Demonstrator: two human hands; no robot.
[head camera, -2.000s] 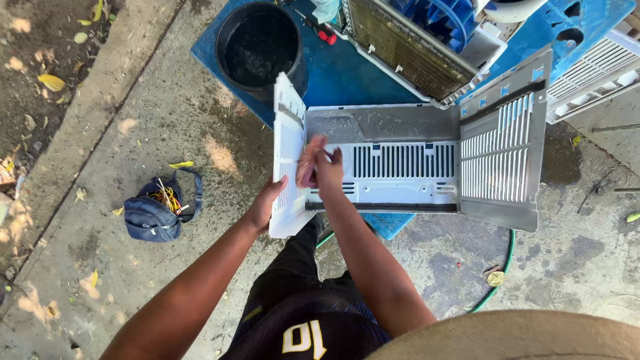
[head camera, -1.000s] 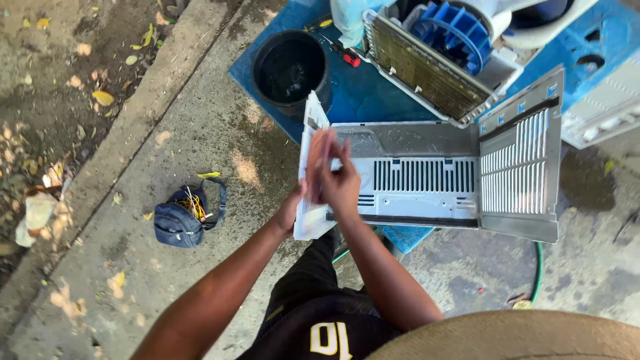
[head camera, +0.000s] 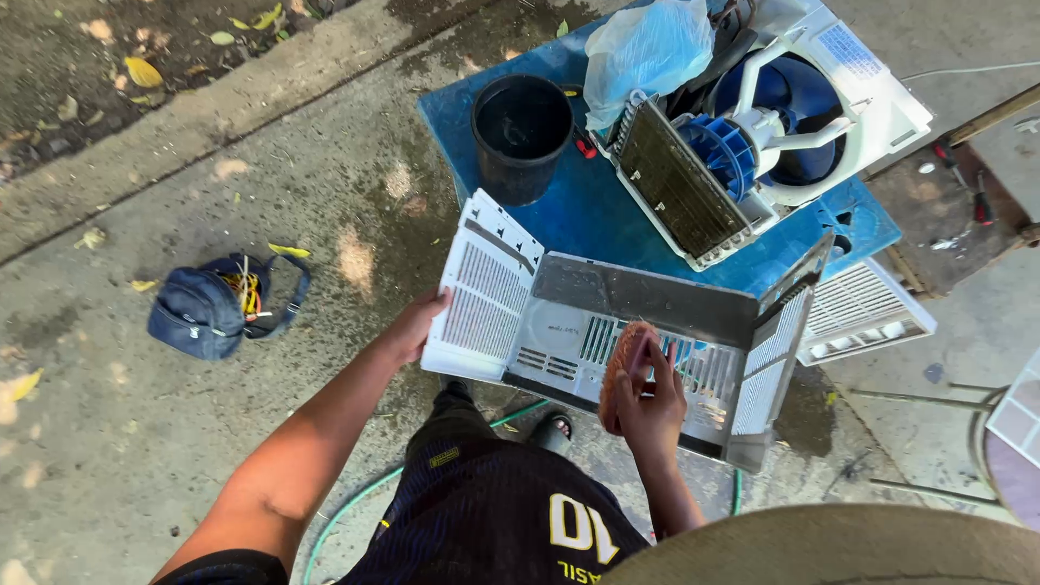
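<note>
The slotted metal housing of an air conditioner, wet on its inner face, lies with its two side panels raised. My left hand grips the outer edge of its left side panel, fingers mostly hidden behind. In my right hand is a scrubbing brush with pinkish-brown bristles, held over the slots in the middle panel. A black bucket with dark liquid stands beyond the housing on the blue plastic table. To its right sits the opened air conditioner unit with its coil and blue fans.
A light blue plastic bag and a red-handled tool are near the bucket. A white louvred front grille leans at the right. Screwdrivers lie on a wooden stand. A dark blue bag and a green hose are on the concrete.
My right hand has moved the brush from the left side panel to the middle panel. The left side panel now shows its inner face more fully. My left hand stays at its edge.
</note>
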